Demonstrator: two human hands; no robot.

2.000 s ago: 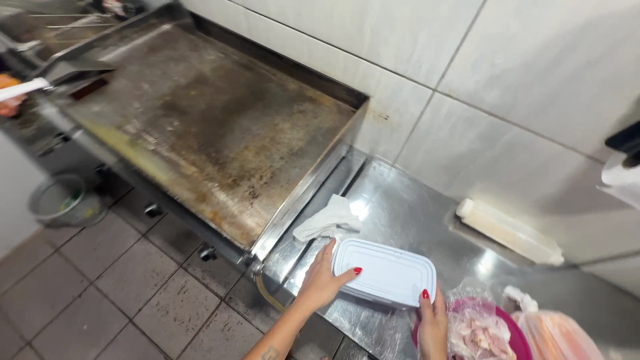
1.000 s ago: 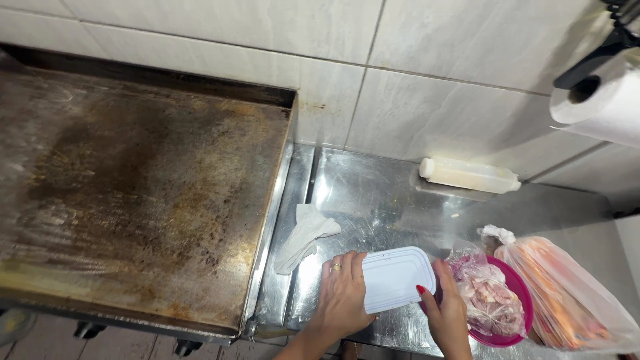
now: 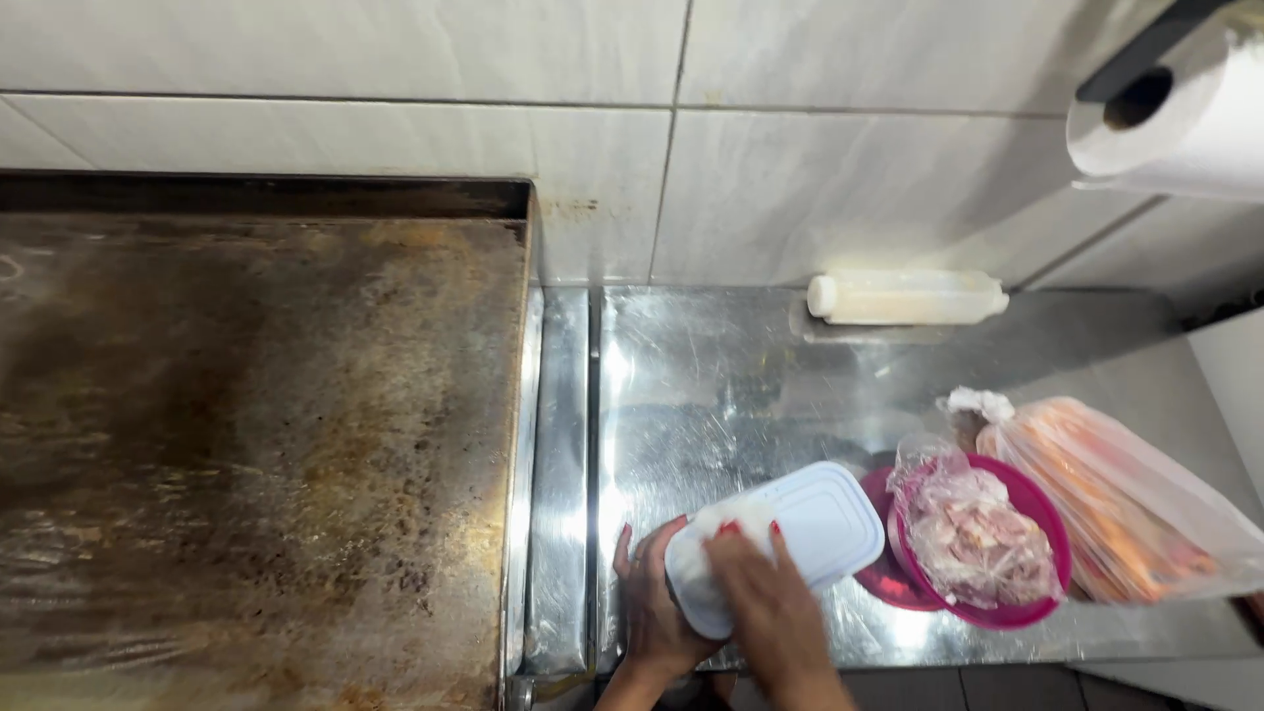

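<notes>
A rectangular plastic container with a pale blue-white lid is held tilted above the steel counter. My left hand grips its left end from below and the side. My right hand, somewhat blurred, presses a white cloth against the top of the lid. Its red-nailed fingertips lie on the cloth and lid. The container's underside is hidden. Just right of it, a magenta bowl holds pale raw meat in clear plastic.
A stained flat griddle fills the left side. Against the tiled wall, a plastic bottle lies on the steel counter. A knotted plastic bag of orange-coloured food lies at the right, and a white paper roll hangs at upper right.
The white cloth, lying on the counter left of the container in both earlier frames, is now under my right hand on the lid. My left hand still holds the container, now tilted differently.
</notes>
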